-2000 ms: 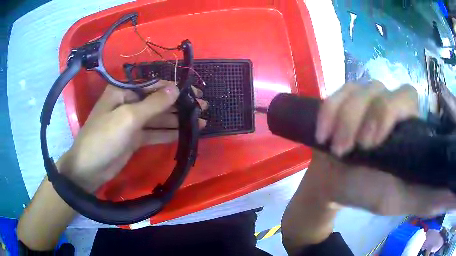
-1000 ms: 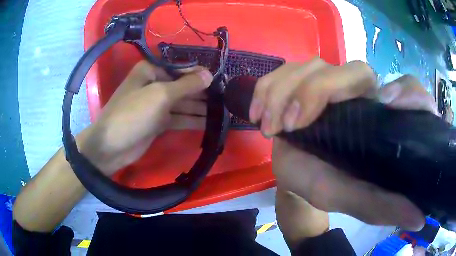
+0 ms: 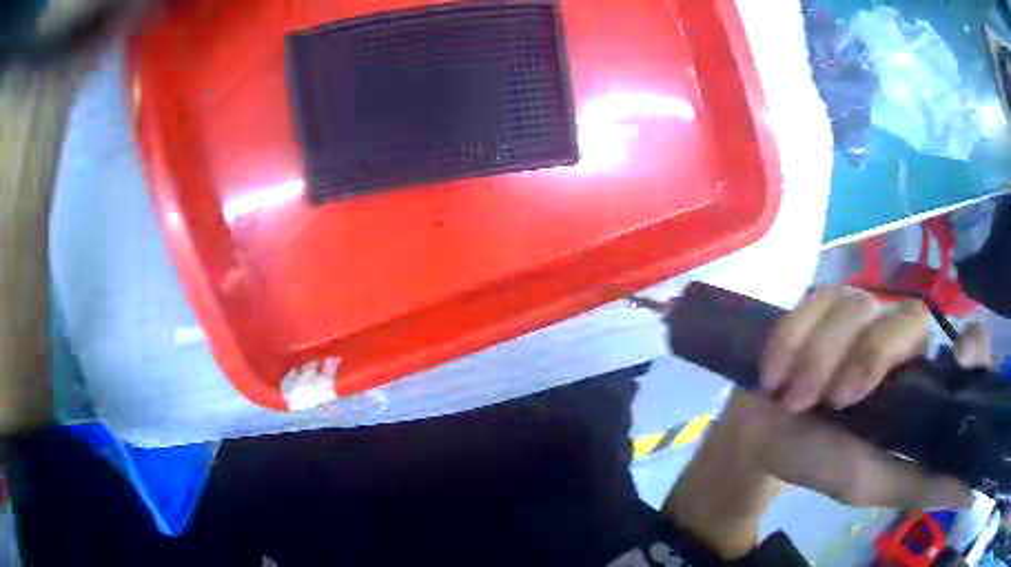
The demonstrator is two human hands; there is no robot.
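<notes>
My right hand (image 3: pixel 848 371) is closed around the black electric screwdriver (image 3: pixel 726 330) at the lower right. Its thin bit points left, by the front rim of the red plastic tray (image 3: pixel 443 360). The black screw tray (image 3: pixel 438 105) with a grid of tiny holes lies in the red tray, with small specks near its lower right part. My left forearm shows blurred at the left edge; the left hand is cut off or too blurred to make out. A dark blurred shape is at the upper left corner; I cannot tell what it is.
White foam sheet (image 3: pixel 133 343) lies under the red tray. A clear plastic bag (image 3: pixel 915 83) is on the blue-green worktop (image 3: pixel 887 194) at the upper right. A torn whitish label is on the tray's near left corner. Yellow-black floor tape and red objects show at the lower right.
My left hand and the headband have left the area over the tray. The screwdriver has moved from the ear-cup ring down and right. The view has shifted, showing more of the tray's front.
</notes>
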